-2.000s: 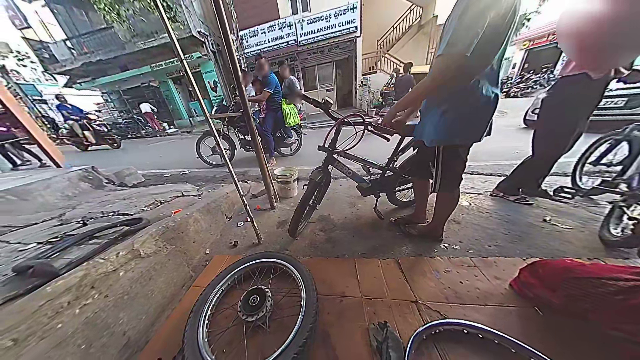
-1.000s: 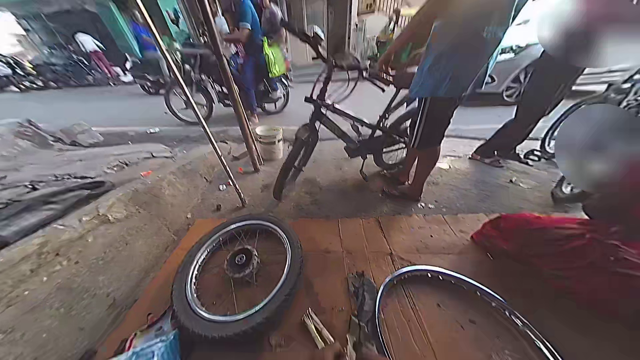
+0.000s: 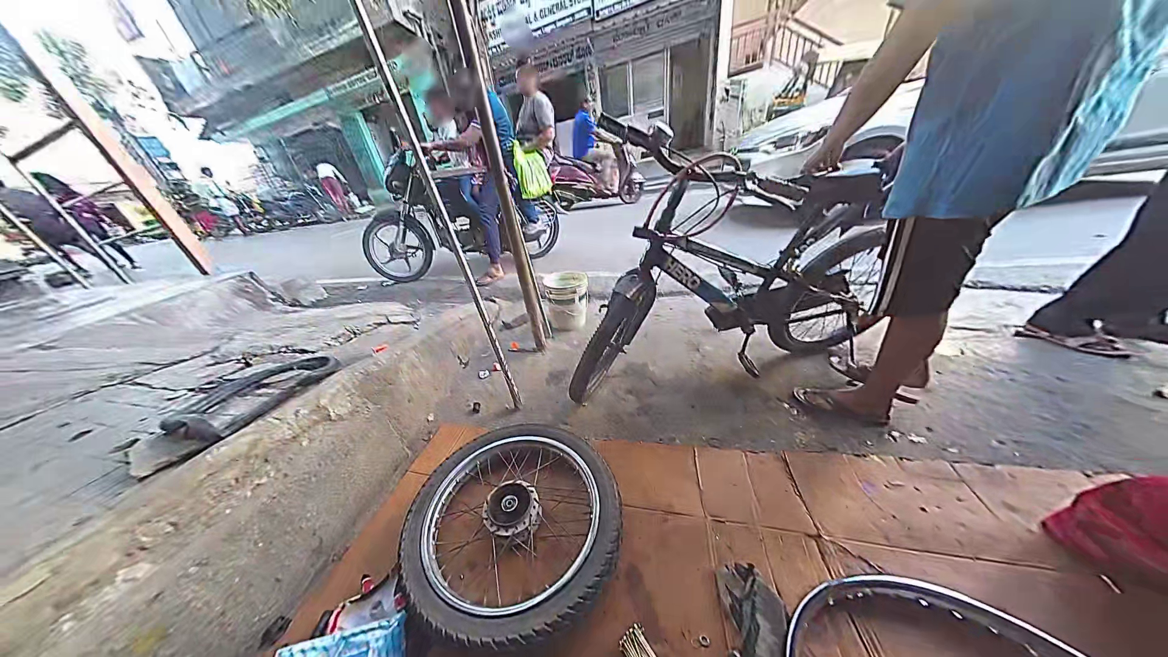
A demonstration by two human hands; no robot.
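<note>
Neither of my hands shows in the head view. A spoked motorcycle wheel with its tyre (image 3: 511, 538) lies flat on the brown cardboard sheet (image 3: 657, 479). To its right, a bare metal wheel rim (image 3: 912, 589) reaches past the bottom edge of the view. Between the two lie a dark crumpled piece of material (image 3: 753, 602) and a bundle of thin metal spokes (image 3: 637, 642), cut off by the frame. A blue plastic packet (image 3: 347, 639) lies left of the wheel. Beyond the cardboard stands a black bicycle (image 3: 730, 297).
A person in a blue shirt (image 3: 985, 128) stands at the bicycle. Two slanting poles (image 3: 511, 210) rise near a white bucket (image 3: 567, 301). A concrete ledge (image 3: 301, 465) runs along the left, with an old tyre (image 3: 255, 392) beyond it. Red cloth (image 3: 1118, 525) lies at right.
The view has shifted. One second ago fingers showed beside the spokes at the bottom edge; now none do. A maroon scooter with a rider has come into sight on the road.
</note>
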